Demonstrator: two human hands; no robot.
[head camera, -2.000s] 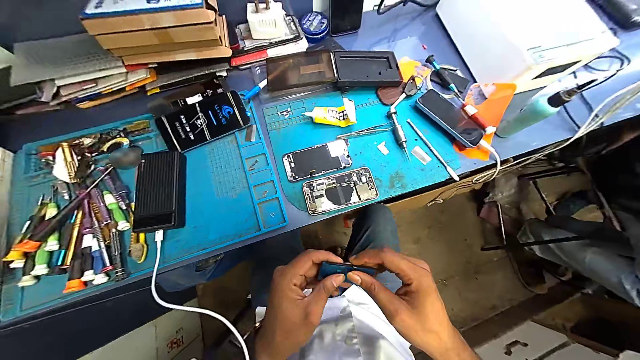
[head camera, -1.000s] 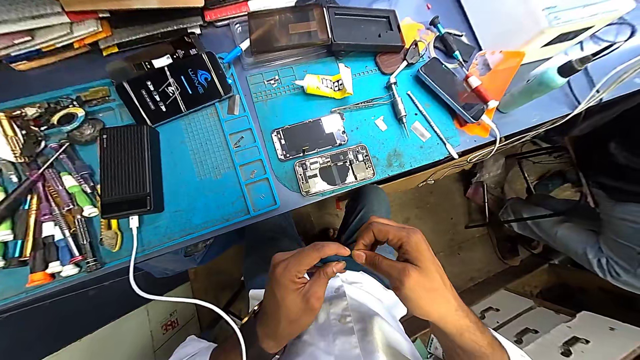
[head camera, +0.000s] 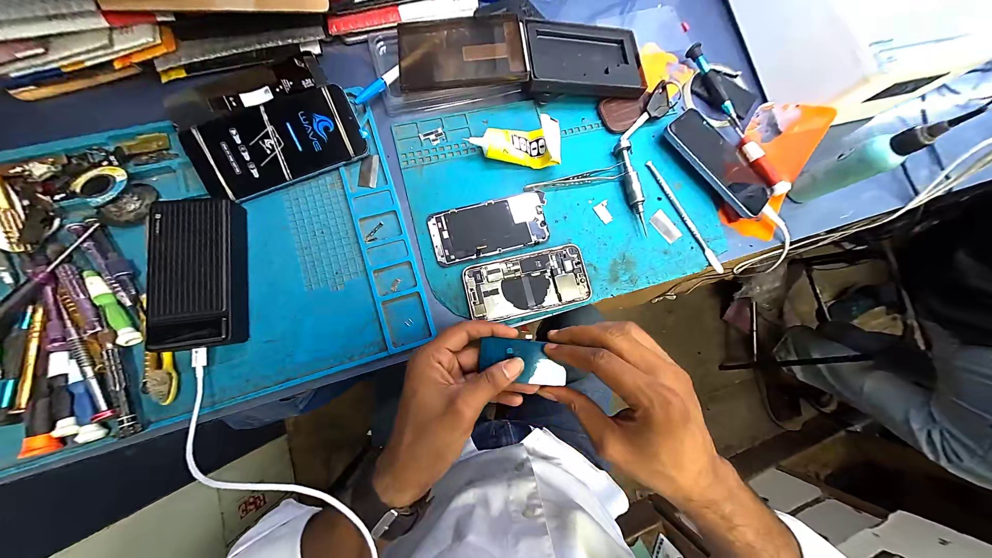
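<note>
Both hands hold a dark teal, glossy phone back panel (head camera: 521, 360) over my lap, below the mat's edge. My left hand (head camera: 457, 387) grips its left end, thumb on the face. Fingers of my right hand (head camera: 632, 387) hold its right end. Just beyond lies an opened phone housing (head camera: 527, 283) with its internals showing. Behind that rests a detached phone screen assembly (head camera: 488, 229), back side up. Metal tweezers (head camera: 577, 180), a yellow glue tube (head camera: 521, 145), a precision knife-like tool (head camera: 632, 186) and a white-tipped rod (head camera: 683, 217) lie farther back on the blue repair mat (head camera: 620, 260).
Screwdrivers (head camera: 70, 341) crowd the left side beside a black ribbed power bank (head camera: 194, 271) with a white cable (head camera: 263, 487). A boxed phone (head camera: 275, 143) and black box (head camera: 585, 58) lie behind. At right are a cabled phone (head camera: 717, 163) and green bottle (head camera: 849, 167).
The teal panel, mostly covered by my fingers before, now shows its broad face between both hands. The view has shifted closer to the mat.
</note>
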